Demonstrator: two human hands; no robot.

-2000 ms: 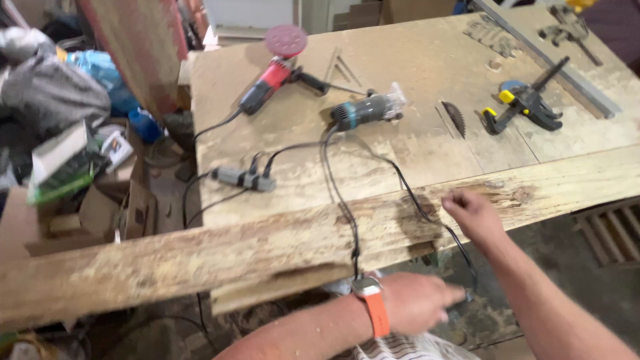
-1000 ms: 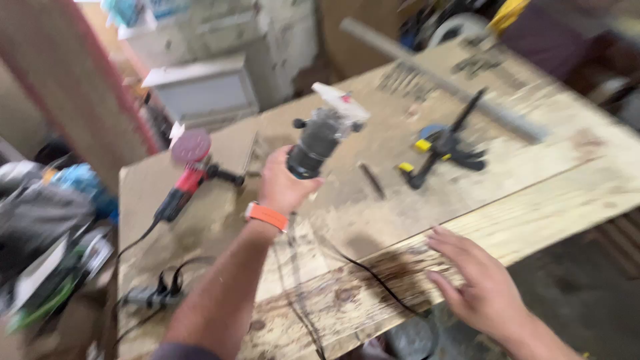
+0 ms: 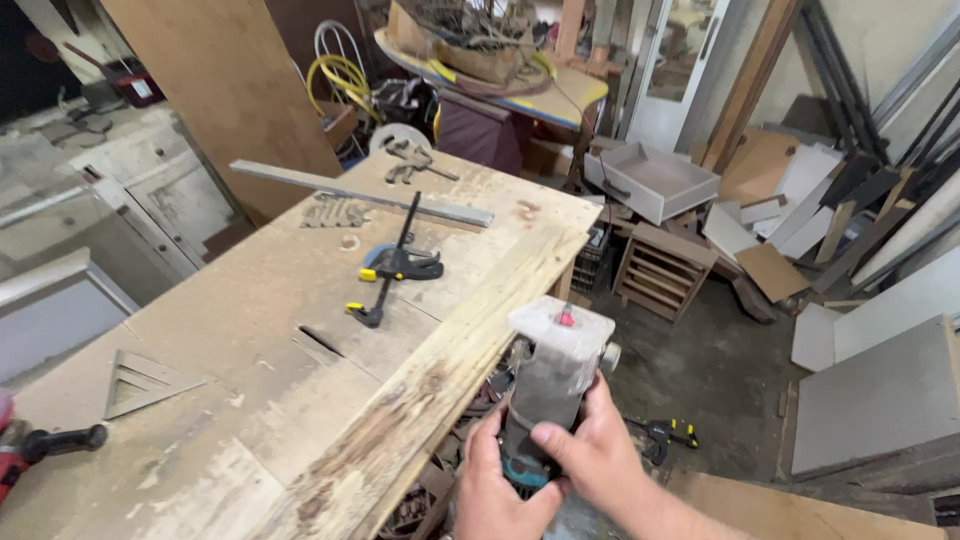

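Note:
Both hands hold a trim router upside down beyond the near edge of the workbench, its pale base plate up and a red router bit showing through it. My left hand wraps the motor body from the left and below. From the right, my right hand grips it, thumb across the body. Left of the router, a rough wooden plank lies along the bench edge. A black and yellow bar clamp rests on the bench top, with a triangular square farther left.
A red angle grinder is at the bench's left edge. A metal bar and another clamp lie at the far end. A slatted wooden crate, a drawer and a clamp are right of the bench, low down.
The router lay on the bench, then my left hand raised it; now both hands hold it, my right hand having joined. The view has swung far to the right.

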